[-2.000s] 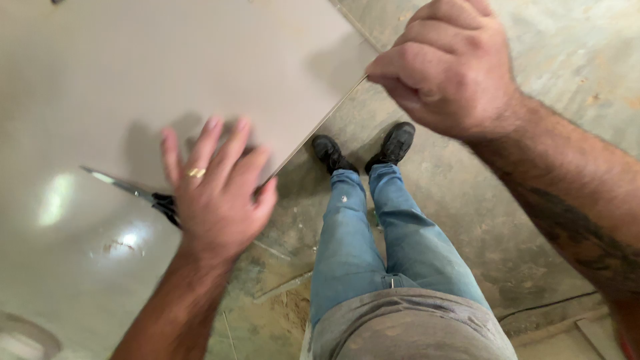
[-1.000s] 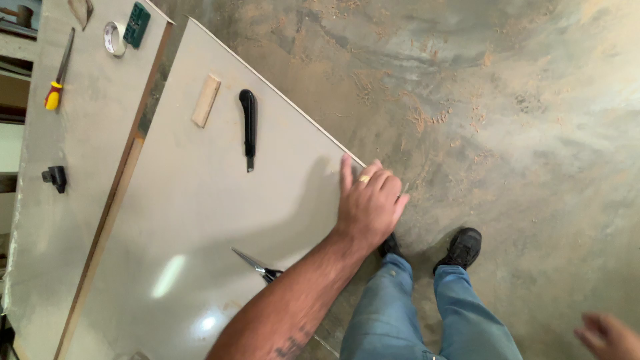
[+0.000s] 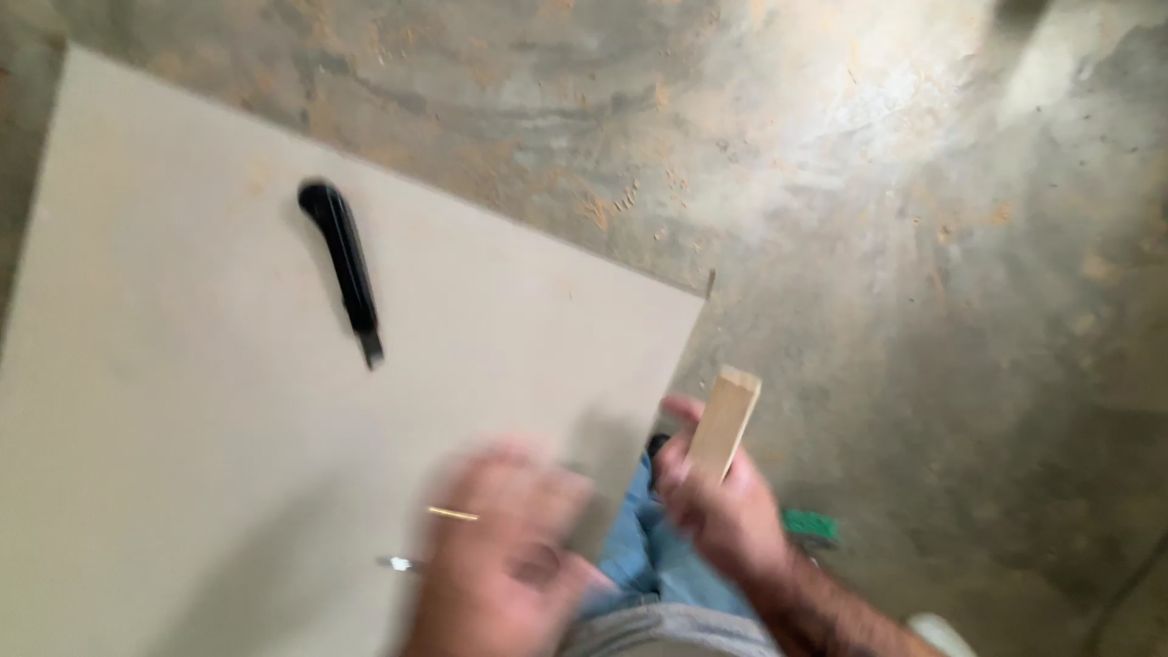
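My right hand (image 3: 721, 502) is closed around a small wooden block (image 3: 726, 422), which points up past the panel's edge. Blurred by motion, my left hand (image 3: 502, 538), with a ring on one finger, is over the pale flat panel (image 3: 474, 319) near its lower right side. Whether it holds anything cannot be made out. A metal tip (image 3: 396, 564) shows beside the left hand; the rest of that tool is hidden. On the panel's upper left lies a black snap-off utility knife (image 3: 342, 260), its short blade toward me.
Concrete floor (image 3: 858, 274) with scattered wood shavings surrounds the panel. A green object (image 3: 810, 525) is just right of my right forearm, and a pale rounded thing (image 3: 940, 634) is at the bottom. My jeans (image 3: 675, 566) are below the panel's corner.
The wooden block that lay on the panel beside the knife is now in my right hand. My left hand has left the panel's edge. The view has shifted strongly.
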